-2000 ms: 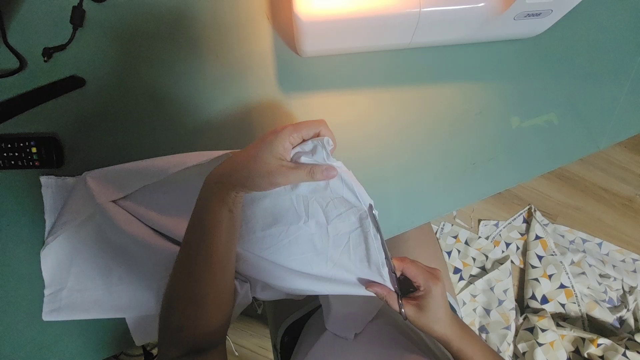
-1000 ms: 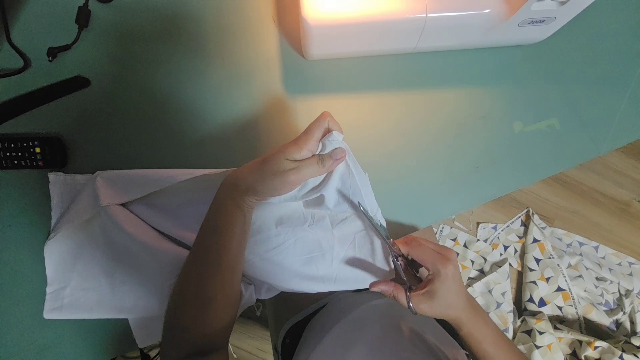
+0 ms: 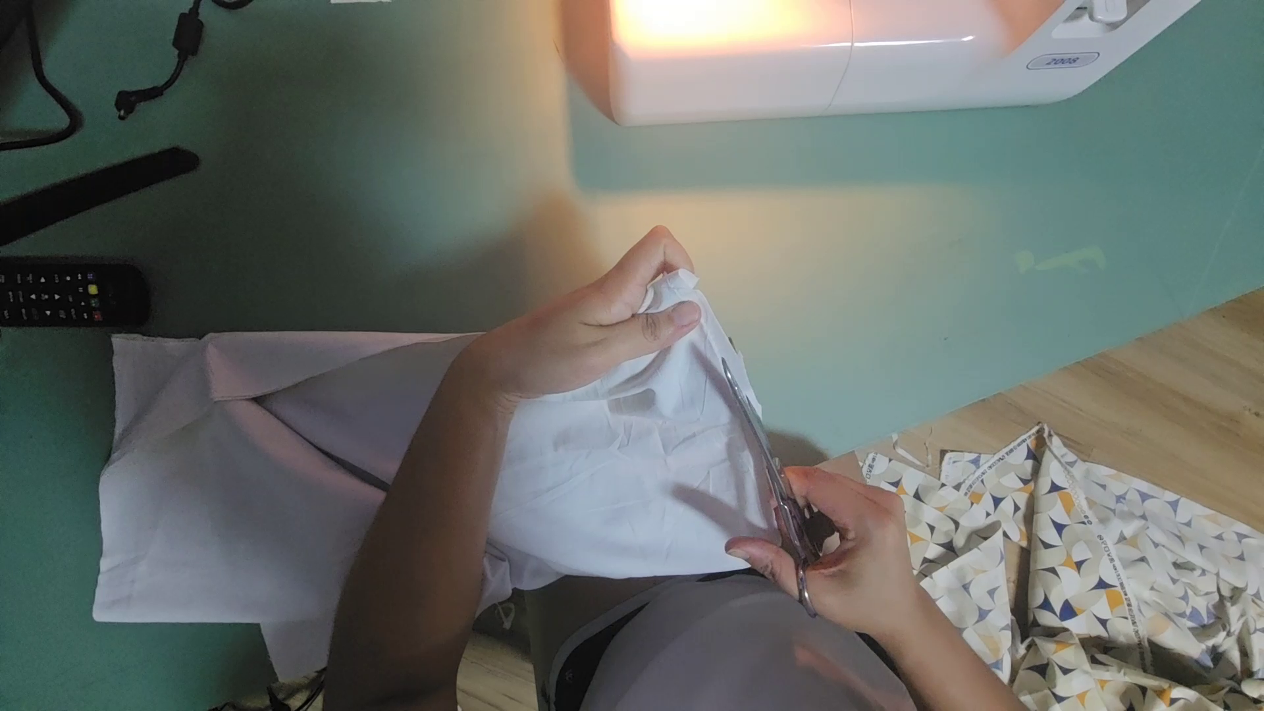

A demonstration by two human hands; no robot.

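White fabric point(image 3: 632, 464) stretches across the table edge, and its right part is gathered up by my left hand point(image 3: 602, 326), which pinches a top corner between thumb and fingers. My right hand point(image 3: 849, 548) has its fingers in the handles of metal scissors point(image 3: 758, 434). The scissor blades point up and to the left, lying along the right edge of the fabric just below my left hand. Whether the blades are cutting at this instant cannot be told. The rest of the fabric lies folded on the table to the left, partly hidden by my left forearm.
A white sewing machine point(image 3: 731, 84) with its lamp lit stands at the top of the green table point(image 3: 395, 237). On the left are a remote control point(image 3: 74, 293), a black strap point(image 3: 99, 193) and a black cable point(image 3: 186, 39). Patterned fabric point(image 3: 1086, 563) lies at lower right, by the wooden floor point(image 3: 1175, 395).
Two seconds ago the scissors lay steeper along the fabric's right edge; one second ago they had swung left over the fabric. Now they are back near that edge. My left hand keeps its pinch.
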